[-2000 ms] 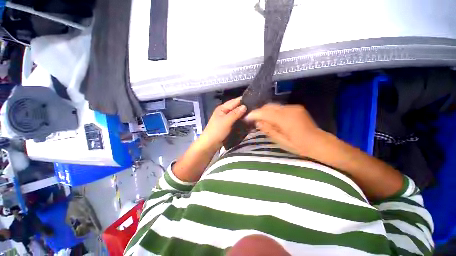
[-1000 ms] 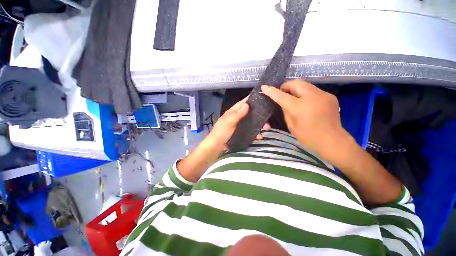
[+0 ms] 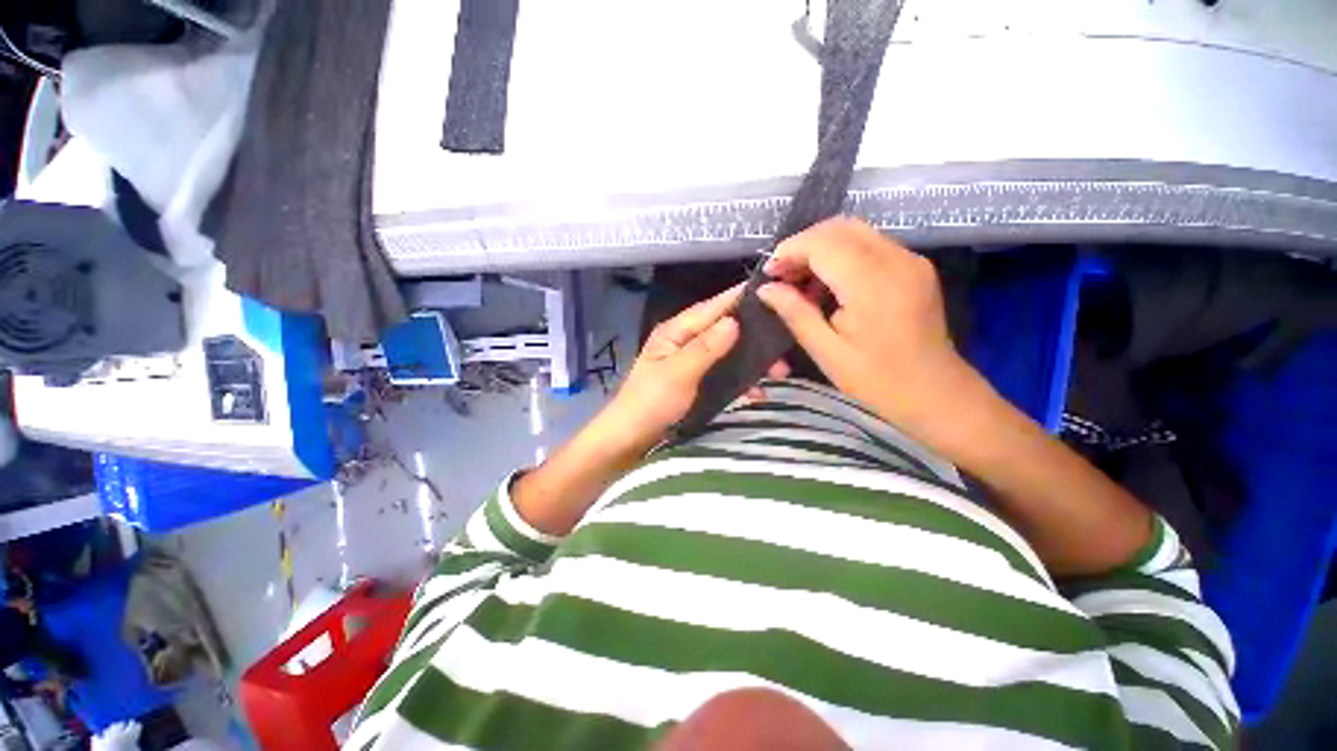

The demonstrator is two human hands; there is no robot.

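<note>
A long dark grey strip (image 3: 839, 125) runs from the white table over its front edge to my lap. My left hand (image 3: 679, 360) grips the strip below the table edge, thumb on top and fingertips showing beneath. My right hand (image 3: 868, 301) is beside it, thumb and index finger pinched together at the strip's edge. A tiny pale sliver shows at the right fingertips; it is too small to tell what it is. A second, shorter dark grey strip (image 3: 480, 81) lies flat on the table at the left, not held.
Wide grey fabric lengths (image 3: 311, 176) hang over the table's left side. A measuring tape (image 3: 587, 235) runs along the front edge. A blue bin (image 3: 1078, 330) with dark cloth stands below right. A grey motor housing (image 3: 88, 286) is at left, a red crate (image 3: 315, 668) at lower left.
My right hand has gone from a blur over the strip to its upper edge near the table, now with finger and thumb pinched. My left hand still holds the strip. The whole view has shifted slightly.
</note>
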